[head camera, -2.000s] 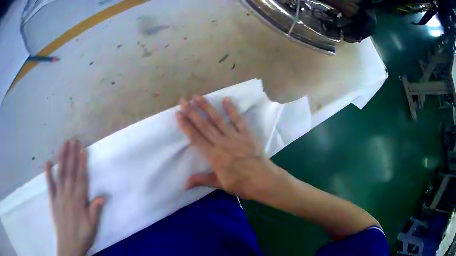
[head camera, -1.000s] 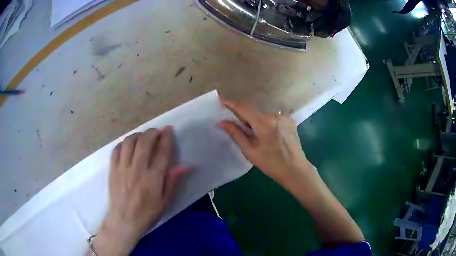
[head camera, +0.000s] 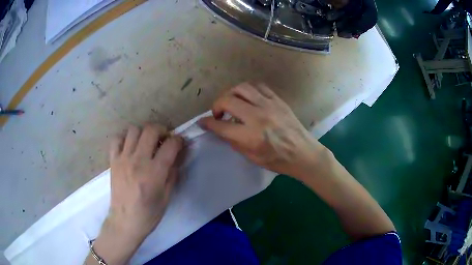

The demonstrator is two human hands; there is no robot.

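Note:
The white garment panel [head camera: 217,173] lies along the table's near edge, in front of my body. A narrow folded edge [head camera: 192,127] runs along its far long side. My right hand [head camera: 266,129] pinches the panel's far right corner between thumb and fingers. My left hand [head camera: 142,176] lies on the panel, its fingertips bent at the folded edge and its thumb tip close to the fold. The fingertips of both hands partly cover the edge.
The shiny metal iron [head camera: 269,23] stands at the top on the stained pressing table [head camera: 129,88]. A pencil [head camera: 11,112] lies at far left. White sheets [head camera: 70,15] lie beyond the tan band [head camera: 57,54]. Green floor and metal stands [head camera: 445,64] are at right.
Since two seconds ago the panel's cut-out end has gone from view and both hands have moved from lying flat to its far edge. In the last second my right hand has closed on the corner.

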